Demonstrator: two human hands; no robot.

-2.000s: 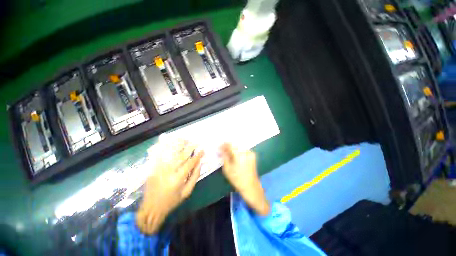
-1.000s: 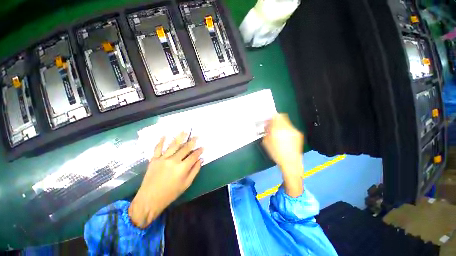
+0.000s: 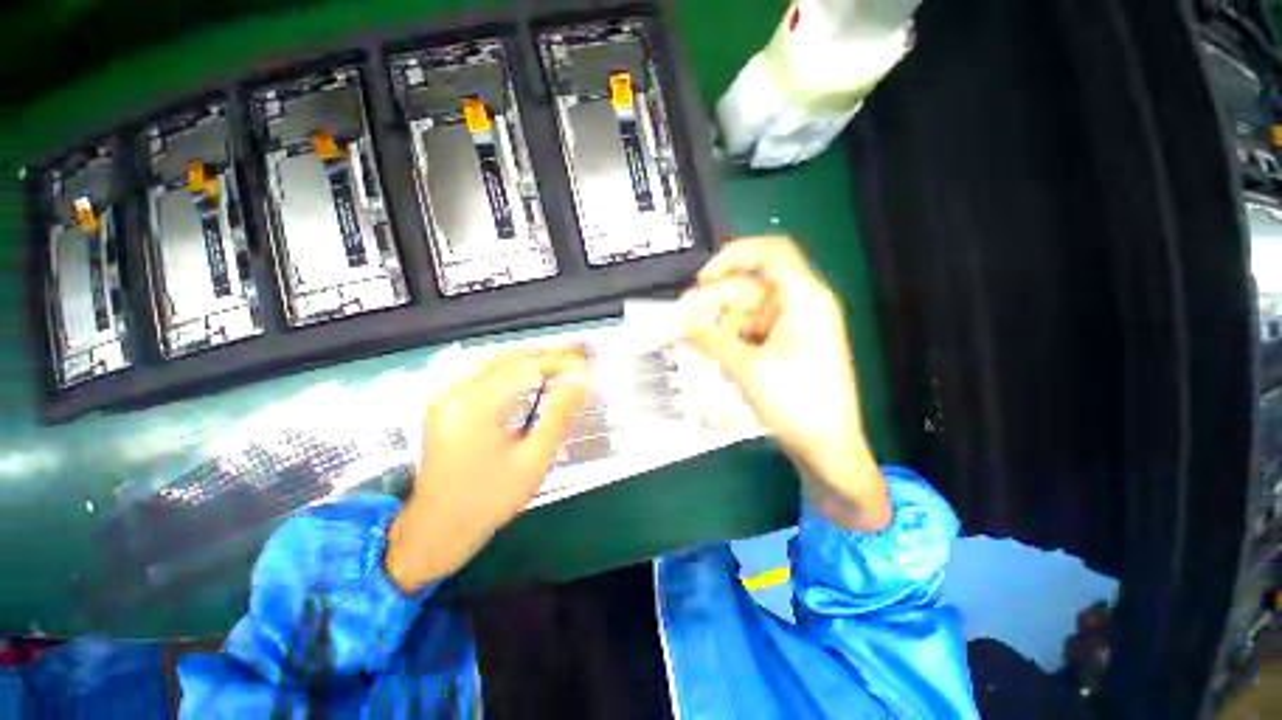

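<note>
A white sheet (image 3: 661,408) with rows of grey rectangles lies on the green bench in front of me. My right hand (image 3: 794,359) is above its right part, fingertips pinched on a small pale piece (image 3: 650,321). My left hand (image 3: 485,443) is over the sheet's left part, fingers bent, with a short length of a thin dark tool (image 3: 534,404), possibly tweezers, showing between them. Its fingertips are close to the pale piece; whether they touch it is unclear. A black foam tray (image 3: 377,183) behind the hands holds several open phones (image 3: 457,211) with orange tabs.
Shiny clear film (image 3: 253,450) lies on the bench at the left. A plastic-wrapped white post (image 3: 816,85) stands behind the tray's right end. Black stacked trays (image 3: 1040,281) fill the right side, with more phones at the far right edge.
My right hand has lifted from the sheet's right end, moved up and left, and now pinches a small pale piece. My left fingers have drawn together towards it. The view has shifted.
</note>
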